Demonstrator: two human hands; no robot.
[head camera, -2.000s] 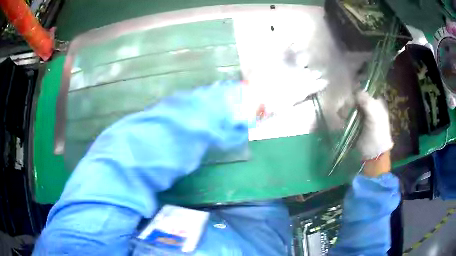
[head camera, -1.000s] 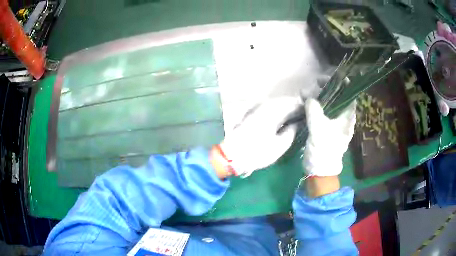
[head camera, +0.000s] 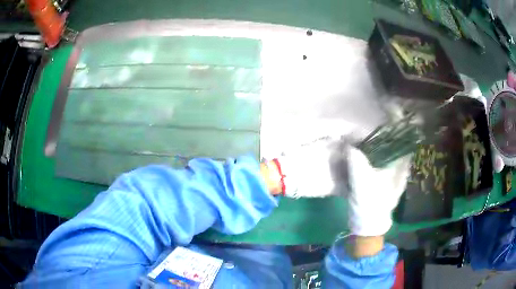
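A bundle of thin green strips (head camera: 391, 140) sticks up and to the right out of my gloved hands, its far ends blurred. My right hand (head camera: 373, 195), in a white glove, is closed around the lower part of the bundle. My left hand (head camera: 317, 169), in a white glove with a red cuff edge, is pressed against the right hand at the bundle's lower left. Its fingers are blurred and partly hidden, so its hold on the strips is unclear. Both hands are over the right part of the silvery metal plate (head camera: 317, 96).
A black bin with yellow-green scraps (head camera: 416, 84) stands at the back right. A dark tray with short scrap pieces (head camera: 428, 197) and another black bin (head camera: 475, 149) lie right of my hands. The grooved pad (head camera: 164, 107) is at left, an orange post (head camera: 46, 22) far left, a round fan-like object (head camera: 505, 121) far right.
Two seconds ago my right hand held the strips farther right, away from my left. The hands came together, and now sit slightly lower in view, with the bundle looking shorter.
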